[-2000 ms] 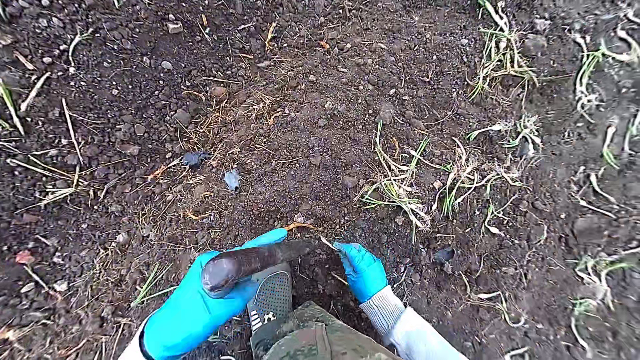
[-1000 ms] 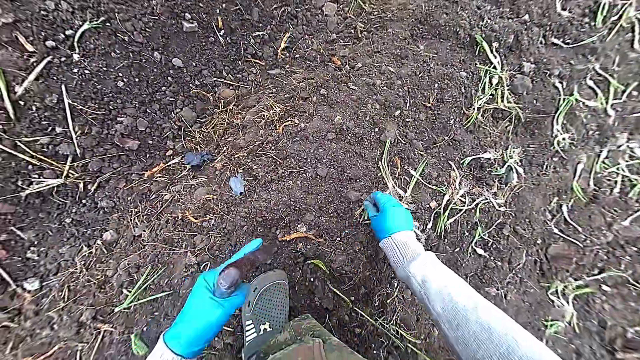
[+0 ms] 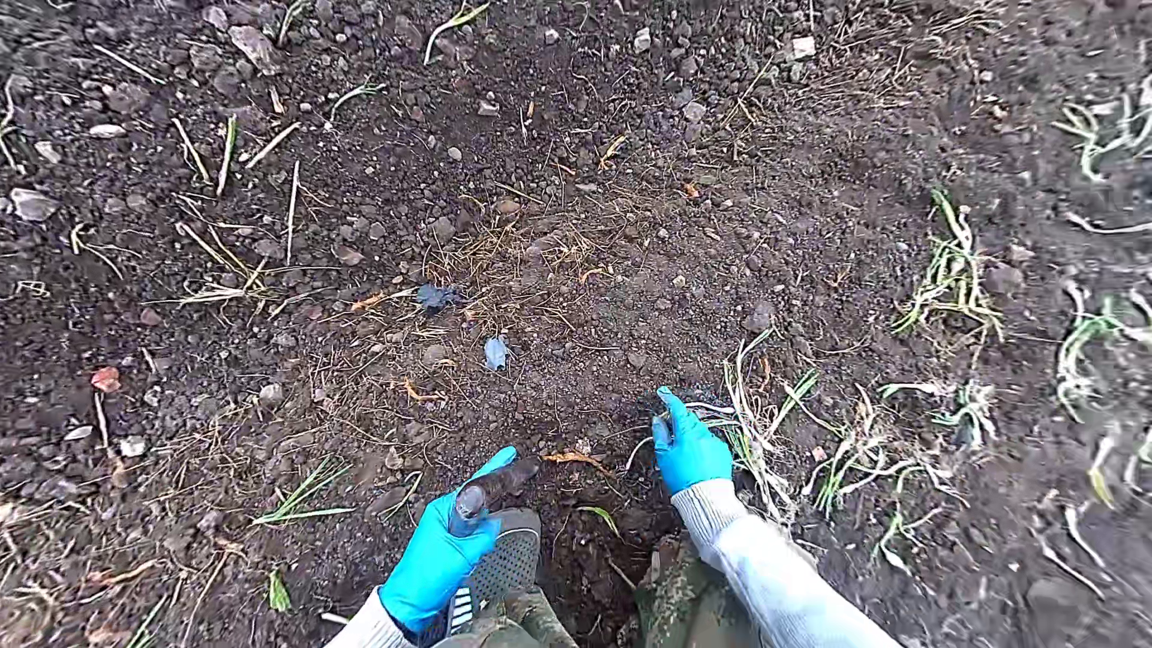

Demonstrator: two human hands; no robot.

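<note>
My left hand [image 3: 447, 549], in a blue glove, is closed around a dark, soil-covered tool handle [image 3: 490, 495] at the lower middle; the tool's far end is hard to make out against the soil. My right hand [image 3: 693, 450], also blue-gloved, is low over the soil with thumb and index finger apart, right of the left hand. Beside its fingers lies a bunch of green and white seedlings [image 3: 751, 436]. Whether the right fingers touch a thin pale stem there, I cannot tell.
More seedling bunches lie at the right [image 3: 954, 279] and lower right [image 3: 864, 459]. Dark soil with pebbles, dry straw [image 3: 225, 279] and a grey-blue scrap [image 3: 495, 353] spreads ahead. A grey shoe [image 3: 508, 558] and camouflage trouser legs [image 3: 693, 594] are at the bottom.
My right hand was further left, near the left hand, two seconds ago; it then moved right to the nearest seedling bunch. The left hand keeps hold of the dark handle.
</note>
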